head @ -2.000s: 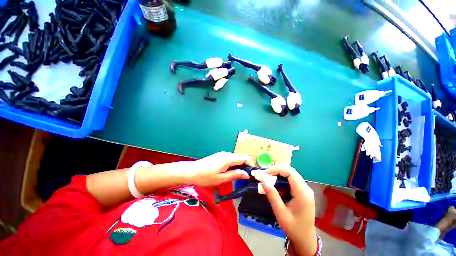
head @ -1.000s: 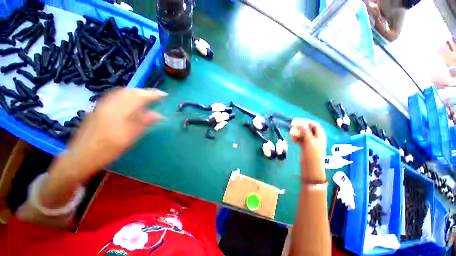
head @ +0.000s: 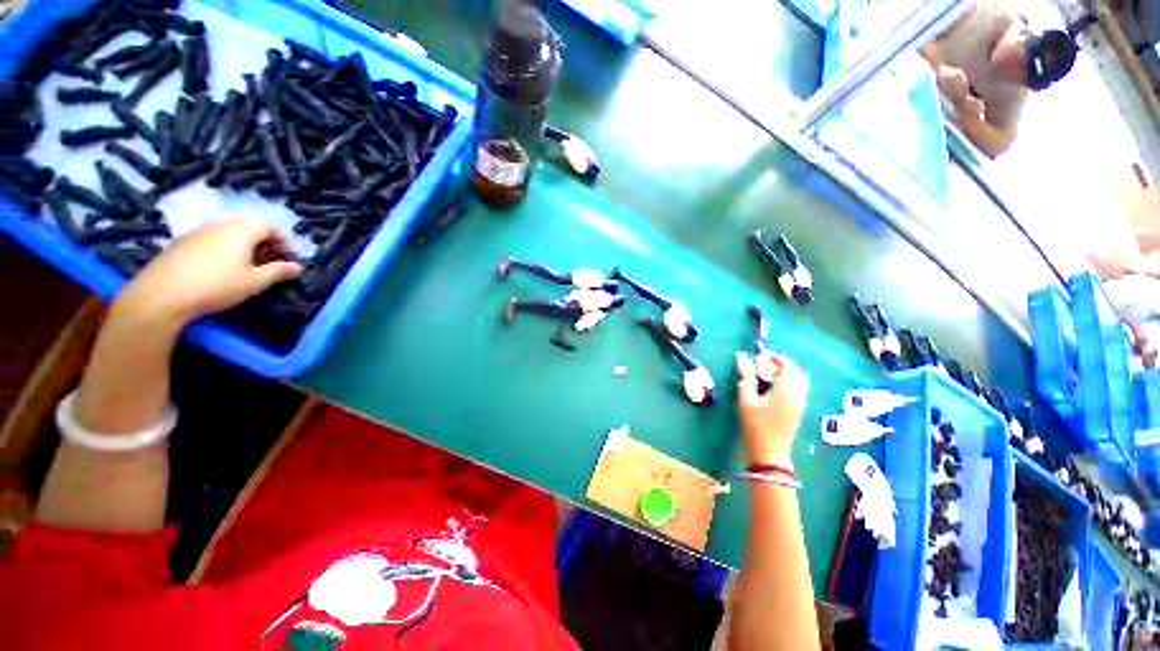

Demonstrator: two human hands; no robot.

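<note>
My left hand [head: 210, 270] is in the large blue parts bin [head: 333, 333], fingers curled down at the black leg pieces [head: 324, 140]; whether it grips one is hidden. My right hand [head: 772, 404] is at the bench, fingertips closed on a part-assembled figure [head: 759, 333] with its black leg pointing away. Several other figures [head: 588, 300] lie on the green bench to its left, black legs with white upper ends. A small black part [head: 564, 341] lies below them. A green glue cap [head: 656, 505] stands on the cardboard pad [head: 611, 477] at the bench edge.
A brown bottle [head: 501, 172] stands beside the left bin. White nozzled bottles [head: 855, 430] lie beside the right-hand bin [head: 901, 534]. More figures [head: 782, 267] lie at the back. A person [head: 992, 70] is across the line.
Both hands left the lap-side spot by the pad. My left hand has reached into the left bin. My right hand is at a figure on the bench. A pair of figures now lies farther back.
</note>
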